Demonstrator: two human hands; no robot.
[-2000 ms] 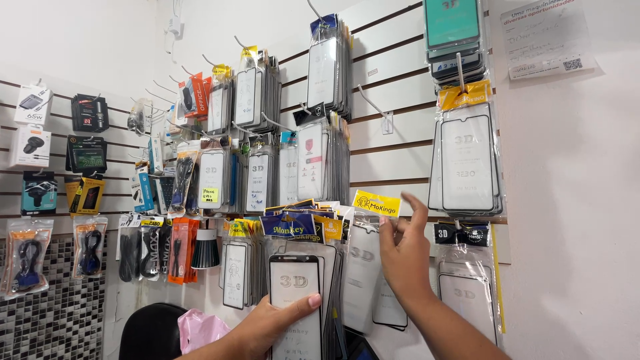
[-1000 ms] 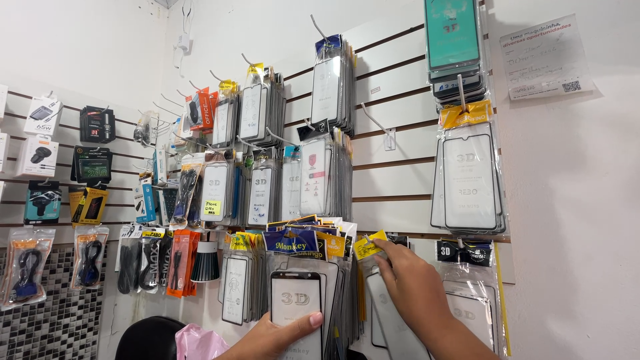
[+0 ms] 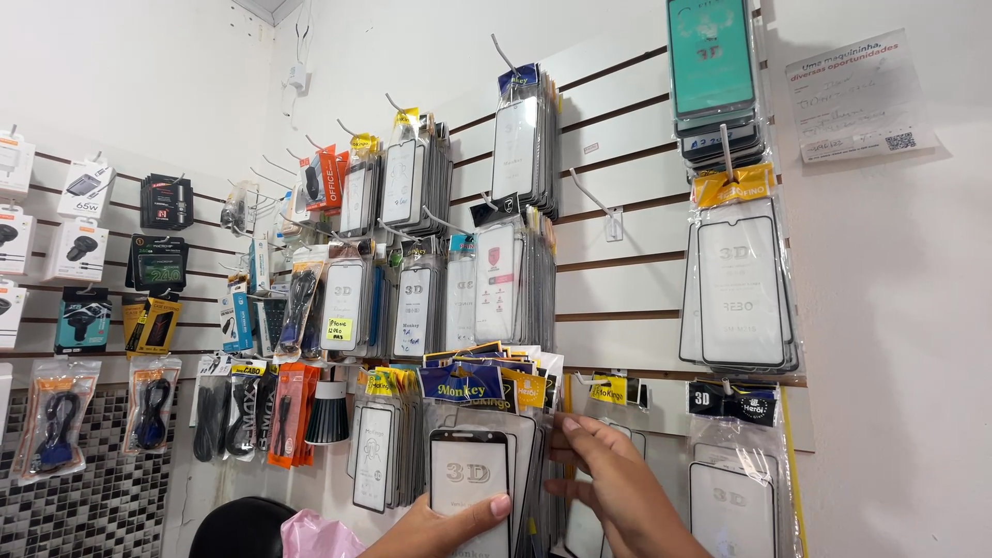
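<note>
A thick stack of packaged phone screen protectors (image 3: 469, 473), with a blue header card on the front pack, is in my left hand (image 3: 446, 527), its thumb over the front pack. Beside the stack's right edge is my right hand (image 3: 612, 480), thumb and fingers apart at the packs' rims; whether it pinches one is unclear. Behind it, a yellow-headed screen protector pack (image 3: 608, 390) hangs on a short wall hook, its lower part partly hidden by the hand.
White slatwall (image 3: 620, 287) carries hanging protector packs (image 3: 527, 147), an unfilled metal hook (image 3: 589, 190) and, at right, more packs (image 3: 740, 287). Cables (image 3: 58, 426) and chargers (image 3: 81, 248) hang at left. A black chair back (image 3: 240, 527) and pink plastic bag (image 3: 318, 535) are below.
My right hand has moved from the yellow-headed pack on the hook to the right side of the stack. My left hand still holds the stack.
</note>
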